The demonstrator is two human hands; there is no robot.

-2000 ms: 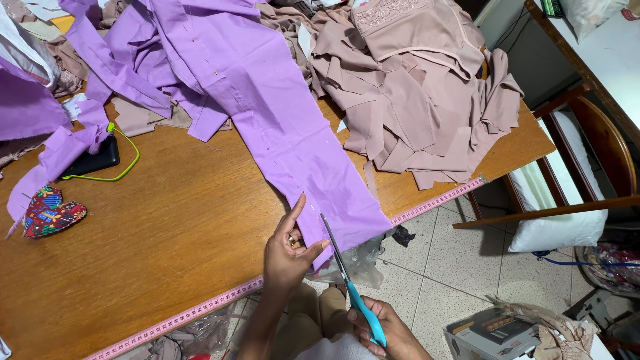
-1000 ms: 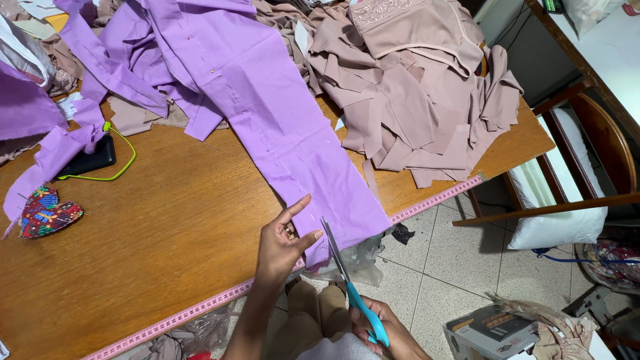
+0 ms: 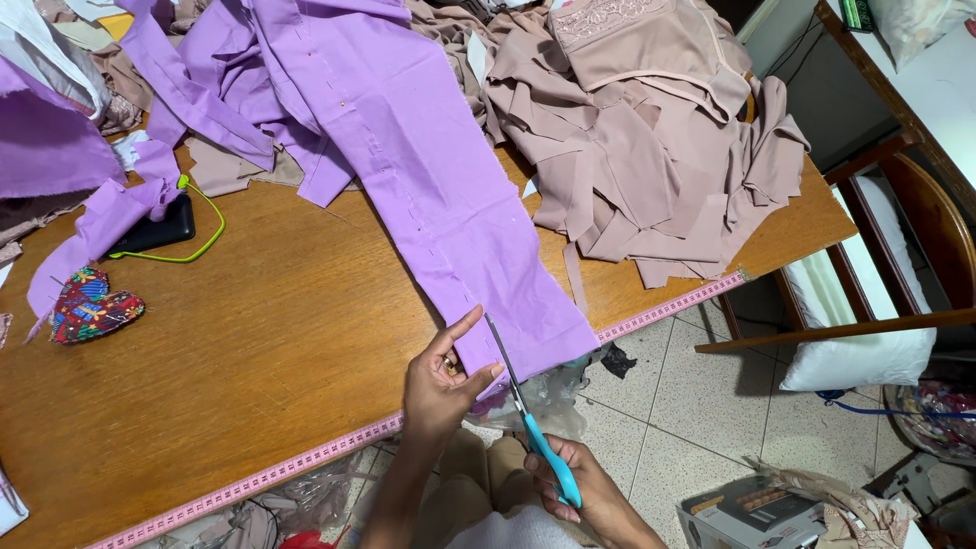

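Note:
A long strip of purple fabric (image 3: 457, 191), with pins along a dashed stitch line, lies across the table and reaches its near edge. My left hand (image 3: 450, 374), with a ring on one finger, holds the strip's near end by its left edge, thumb and forefinger on top. In my right hand (image 3: 564, 473) are scissors with turquoise handles (image 3: 550, 457). Their blades (image 3: 502, 351) point away from me over the fabric, close beside my left thumb. Whether the lower blade is under the cloth cannot be told.
A pink measuring tape (image 3: 305, 460) runs along the edge of the wooden table (image 3: 252, 366). Beige fabric pieces (image 3: 633, 175) are heaped at the right. At the left lie a heart-shaped pincushion (image 3: 91, 309) and a black phone-like device (image 3: 164, 225). A wooden chair (image 3: 862, 267) with a white cushion stands right.

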